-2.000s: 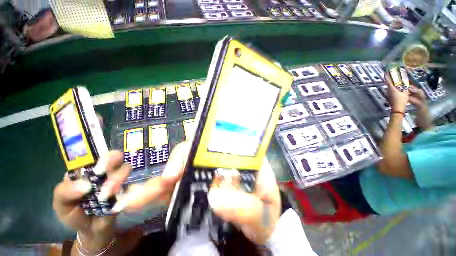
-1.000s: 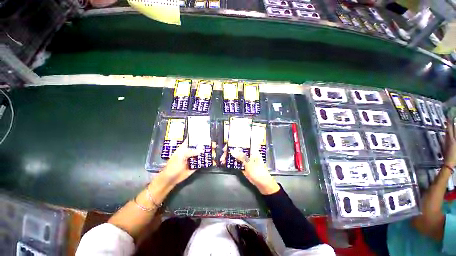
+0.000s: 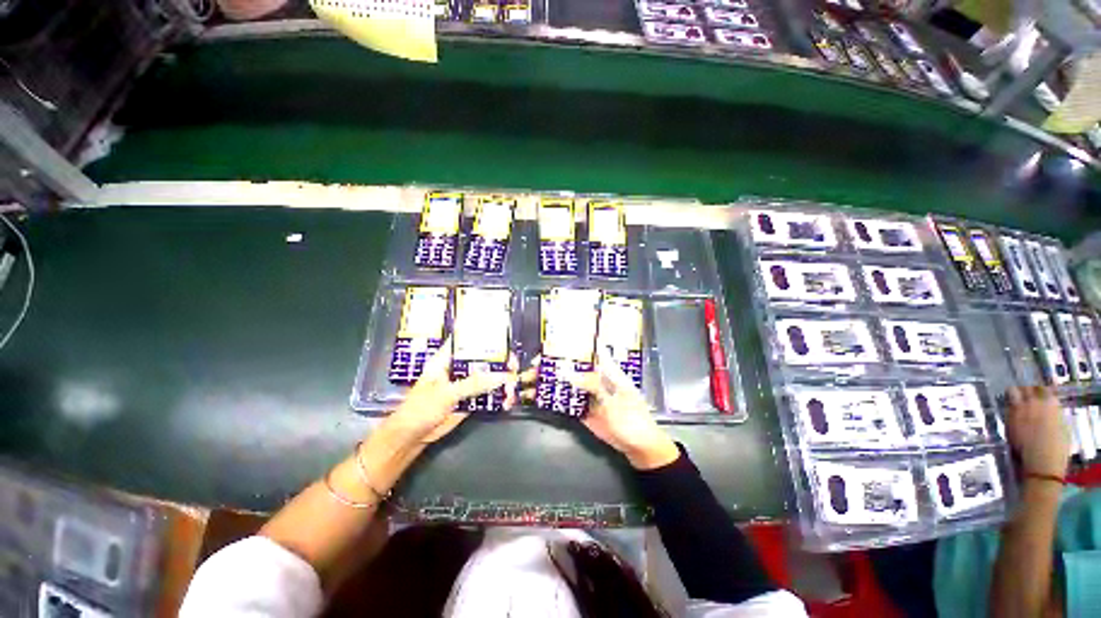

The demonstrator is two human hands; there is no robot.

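Observation:
My left hand point(image 3: 437, 401) grips a keypad phone point(image 3: 482, 326), face up with a bright screen, over the near row of the clear tray point(image 3: 686, 421). My right hand point(image 3: 618, 414) grips a second phone point(image 3: 566, 328) beside it, also face up and bright. Fingers and thumbs cover parts of both keypads. Whether these two phones touch the tray floor cannot be told. Yellow-framed phones lie face up in the tray's far row point(image 3: 491, 233) and at both sides of my hands, one at the left point(image 3: 420, 332) and one at the right point(image 3: 621, 326).
A red pen point(image 3: 717, 356) lies in the tray's right end. A tray of phones lying back side up point(image 3: 843, 417) is at the right. Another worker's hand point(image 3: 1038, 432) is at the far right. The green conveyor point(image 3: 507, 121) runs behind, under a hanging yellow sheet point(image 3: 384, 24).
The held phones came down from near my face to the tray earlier, and since then have shifted only slightly. The neighbouring worker's hand has moved down and left.

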